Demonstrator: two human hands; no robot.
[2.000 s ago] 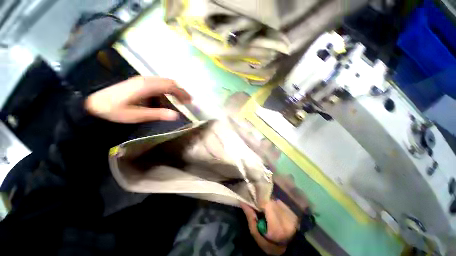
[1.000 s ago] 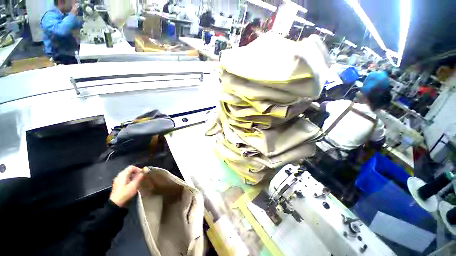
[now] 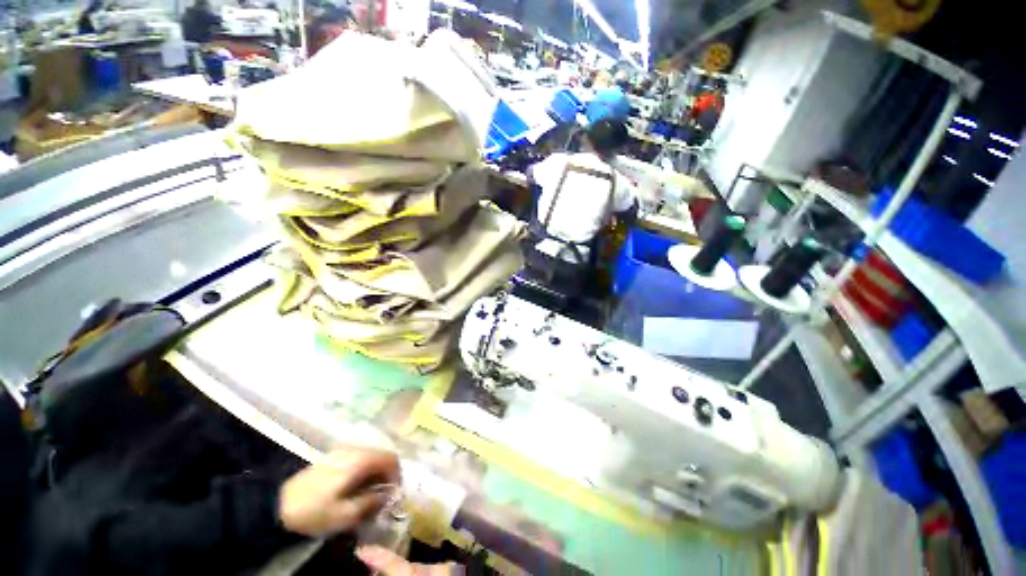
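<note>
My left hand (image 3: 338,492) is at the bottom centre, fingers curled and pinching the end of a beige bag (image 3: 392,522) that shows only as a small, blurred piece. My right hand (image 3: 403,564) is just below it, mostly cut off by the bottom edge, with a fingertip close to that piece. Its grip and any tool in it are hidden. The rest of the bag is mostly out of the picture or hidden in the dark.
A tall stack of beige bags with yellow edging (image 3: 383,214) stands on the green table (image 3: 540,501). A white sewing machine (image 3: 641,411) lies to its right, with dark thread cones (image 3: 720,242) behind. More bags (image 3: 872,529) hang lower right. A seated person (image 3: 579,197) is beyond.
The view has swung right. The stack and machine now lie further left, and the hanging bags show. My left hand is now beside the table edge, and my right hand has come partly into view.
</note>
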